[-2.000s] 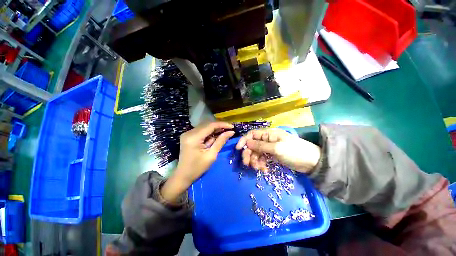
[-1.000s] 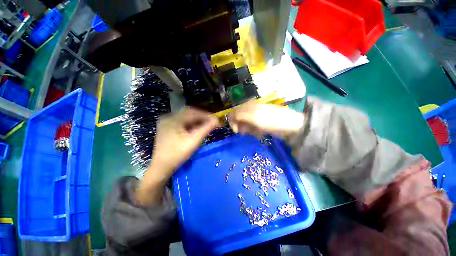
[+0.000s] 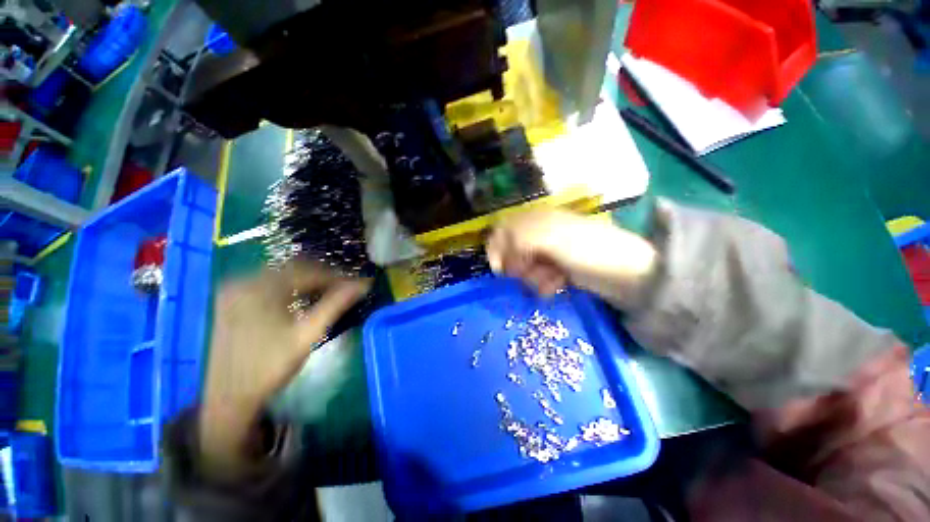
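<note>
My left hand (image 3: 267, 331) is blurred at the lower front edge of the pile of black wires (image 3: 318, 199), left of the tray; I cannot tell whether it holds a wire. My right hand (image 3: 556, 248) is over the back edge of the blue parts tray (image 3: 423, 382), just in front of the yellow ledge (image 3: 510, 216). Its fingers are curled and blurred, and what lies between them is hidden. Small silver terminals (image 3: 551, 357) lie scattered in the tray. A row of dark leads (image 3: 449, 267) lies below the ledge.
The dark press head (image 3: 377, 71) hangs above the die (image 3: 500, 173). A deep blue bin (image 3: 87, 336) with a red-and-silver bundle (image 3: 150, 265) stands at the left. A red bin (image 3: 704, 51), a white paper sheet (image 3: 729, 127) and a black pen (image 3: 678, 151) are at the upper right.
My left hand has moved left and down, away from my right hand, to the wire pile. My right hand has moved back from over the terminals to near the ledge. The view has shifted.
</note>
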